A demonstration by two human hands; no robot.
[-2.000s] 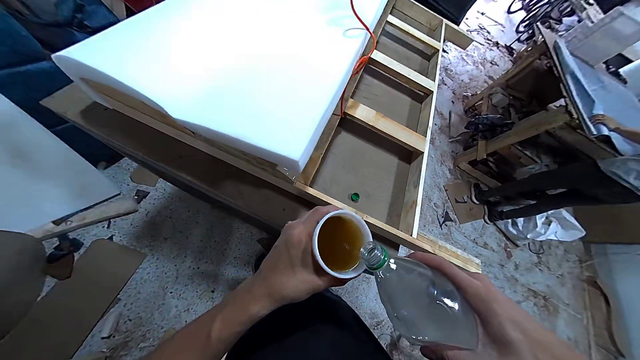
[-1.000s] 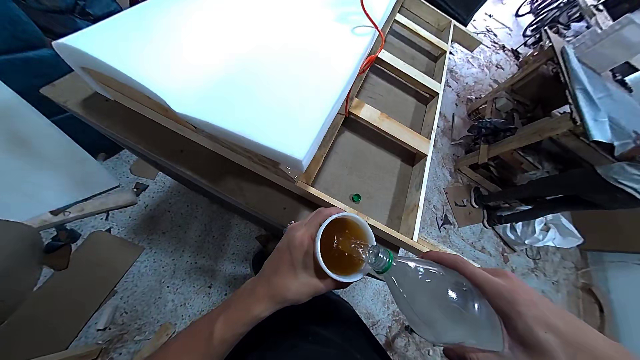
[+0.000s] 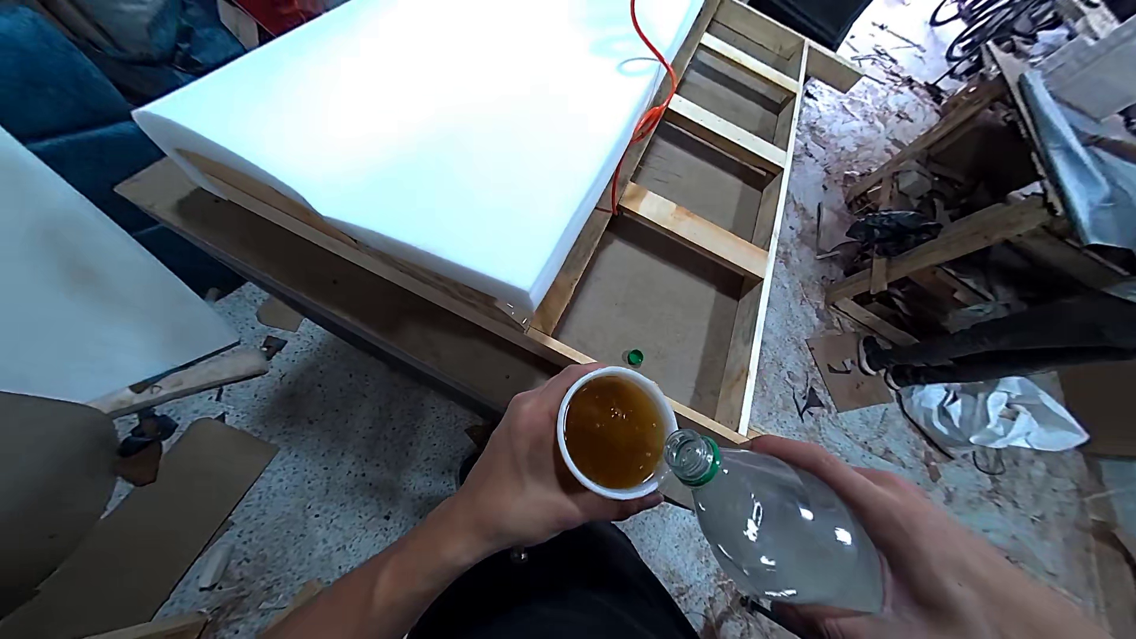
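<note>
My left hand point(image 3: 532, 461) is closed around a white cup point(image 3: 563, 435) with amber-brown liquid point(image 3: 614, 432) near its rim and a few bubbles on top. From the right, my right hand point(image 3: 896, 532) holds a clear plastic bottle point(image 3: 781, 524) on its side, its open mouth with a green neck ring right at the cup's rim. Clear or cloudy contents show in the bottle; no stream is visible between bottle and cup. Beyond the cup, a green bottle cap point(image 3: 634, 358) lies on the board inside a wooden frame point(image 3: 692, 231).
A white foam slab point(image 3: 426, 133) covers the frame's left part, with a red cord point(image 3: 652, 115) along its edge. Cardboard pieces point(image 3: 195, 497) and scraps lie on the floor. At right, a person's legs point(image 3: 1012, 342) show beside a wooden workbench point(image 3: 950, 240) and a white plastic bag point(image 3: 994, 415).
The liquid in the cup has risen. A second ago liquid ran from the bottle into the cup; now no stream shows. Both hands keep their holds.
</note>
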